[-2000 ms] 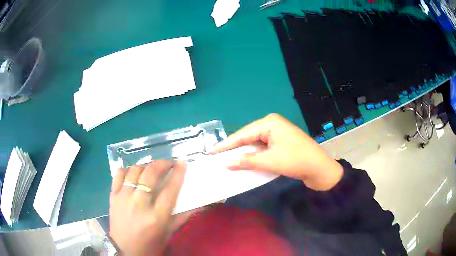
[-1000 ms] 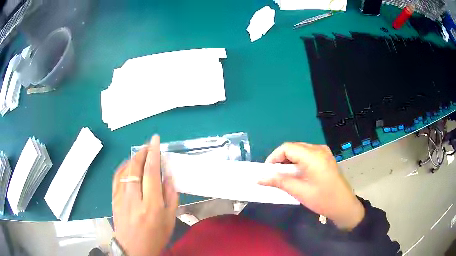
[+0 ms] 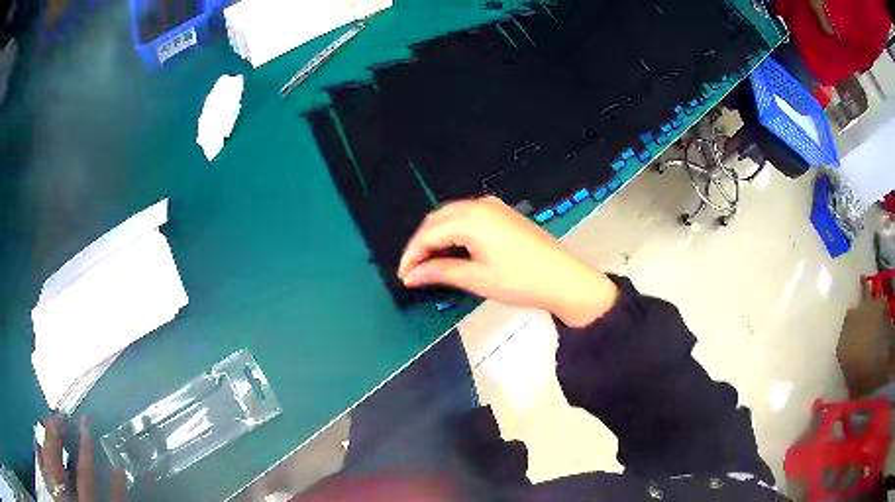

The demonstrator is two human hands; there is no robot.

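My right hand (image 3: 481,250) is over the near left corner of the row of black bands (image 3: 471,108), thumb and fingertips close together. Whether it pinches a band cannot be told. Small blue end pieces (image 3: 579,199) line the row's table-side edge. A clear bag (image 3: 191,417) lies flat near the table edge, left of my right hand. My left hand (image 3: 78,466) is blurred and cut off at the lower left corner, beside the clear bag. White shows by its fingers; its hold is unclear. A fanned stack of white cards (image 3: 113,304) lies above the clear bag.
Tweezers (image 3: 322,61) and a scrap of white paper (image 3: 220,116) lie beyond the clear bag. A white block (image 3: 294,25) and a blue bin (image 3: 177,29) stand at the back. Past the table edge are a wheeled stool (image 3: 711,181), a blue basket (image 3: 793,113) and a person's red clothing (image 3: 839,34).
The view has swung right. The white card is out of my right hand, which has moved from the clear bag to the black bands. My left hand has moved left, off the clear bag.
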